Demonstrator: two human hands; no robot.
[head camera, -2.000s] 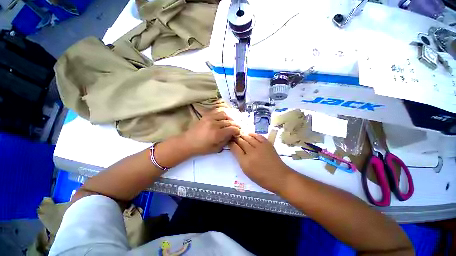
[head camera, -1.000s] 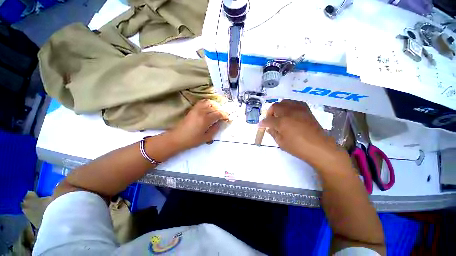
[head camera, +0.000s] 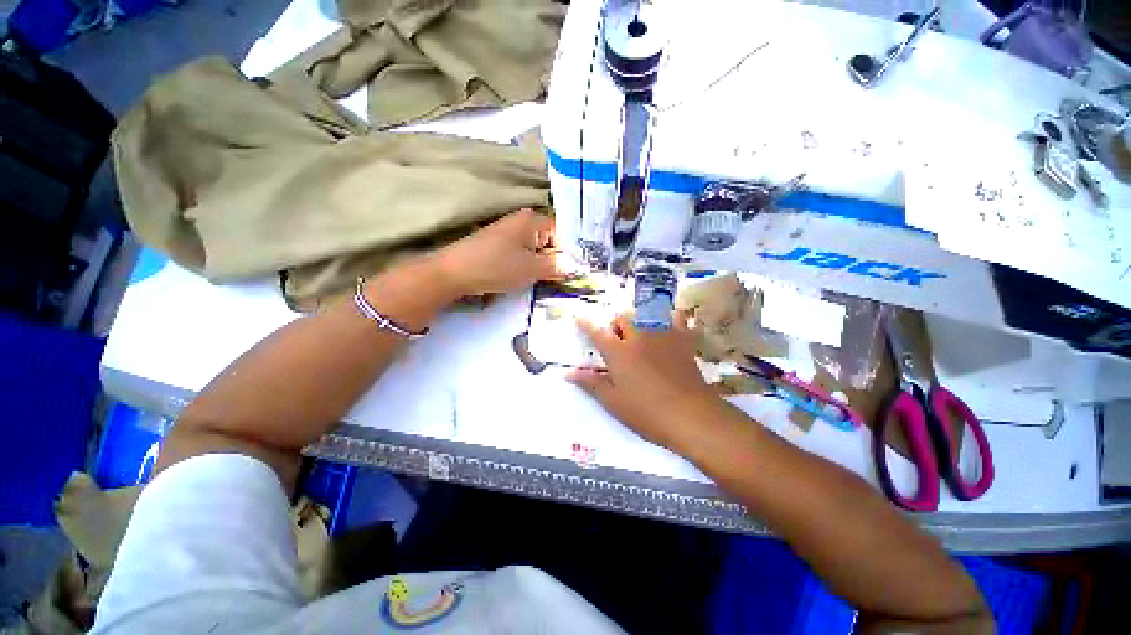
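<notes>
A large khaki garment panel (head camera: 335, 186) lies bunched left of the needle of the white sewing machine (head camera: 794, 205). My left hand (head camera: 502, 254) is on the panel's right end near the needle, its fingertips closed on the cloth edge. My right hand (head camera: 643, 370) is just in front of the foot and the bluish-grey block (head camera: 654, 298), fingers pointing at the needle area. Glare there hides whether it holds a small piece. Small khaki pieces (head camera: 719, 310) lie right of the block.
Blue-and-pink thread snips (head camera: 806, 395) and pink-and-black shears (head camera: 930, 434) lie to the right. A measuring strip (head camera: 533, 481) runs along the front edge. More khaki cloth (head camera: 434, 62) lies at the back left. Paper (head camera: 1017, 186) and metal parts (head camera: 1060, 155) rest on the machine head.
My right hand has moved left from beside the small pieces to the area before the needle. The small khaki strip seen at its fingertips no longer shows there. My left hand is a little nearer the needle.
</notes>
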